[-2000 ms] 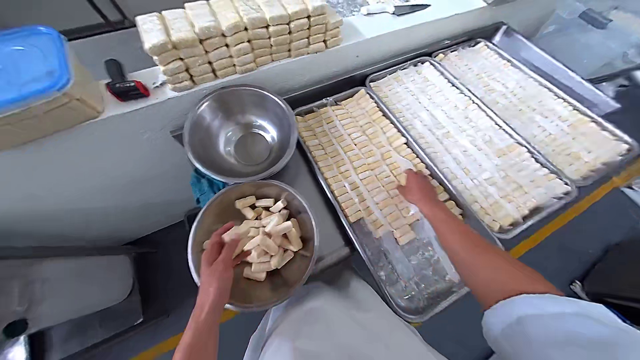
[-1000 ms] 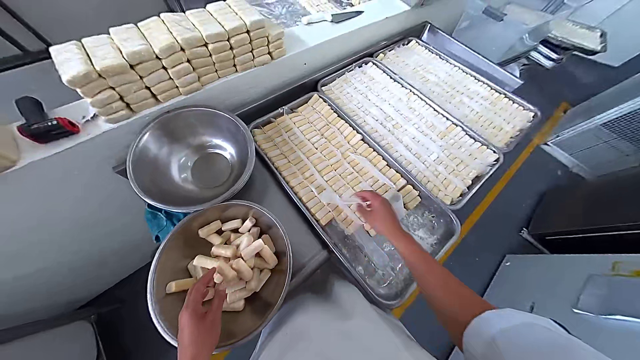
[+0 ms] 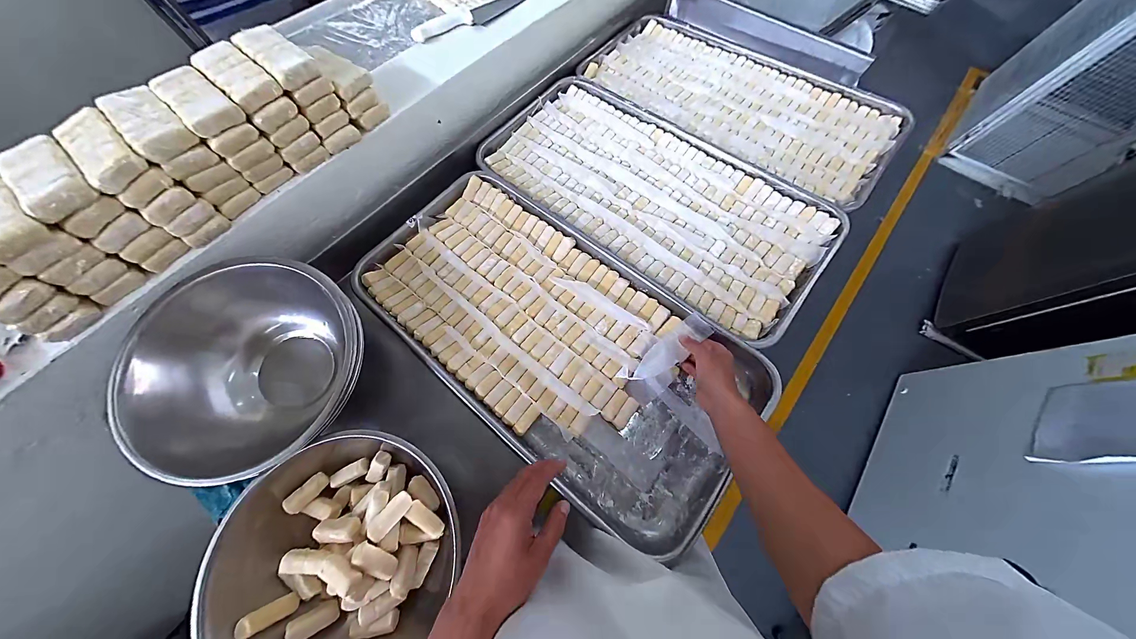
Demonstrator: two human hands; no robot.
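Observation:
Rows of short pale dough pieces (image 3: 524, 311), with translucent strips between them, fill the upper part of the nearest metal tray (image 3: 770, 377). At the tray's lower right, my right hand (image 3: 710, 364) pinches a translucent plastic or paper strip (image 3: 661, 359). My left hand (image 3: 510, 541) has its fingers apart and holds nothing, by the tray's near left edge. Left of it, a steel bowl (image 3: 209, 568) contains loose dough sticks (image 3: 355, 541). Behind that bowl stand nested steel bowls (image 3: 235, 373) with nothing inside.
Two more trays of dough pieces (image 3: 657, 204) (image 3: 754, 106) lie beyond the nearest one. Stacked dough blocks (image 3: 177, 160) line the ledge at the left, near a white-handled blade (image 3: 444, 22). A yellow floor line (image 3: 852, 302) runs right of the trays.
My left hand has left the bowl of dough sticks and moved right to the tray's edge. My right hand has moved toward the tray's far right side with the strip. The view has shifted.

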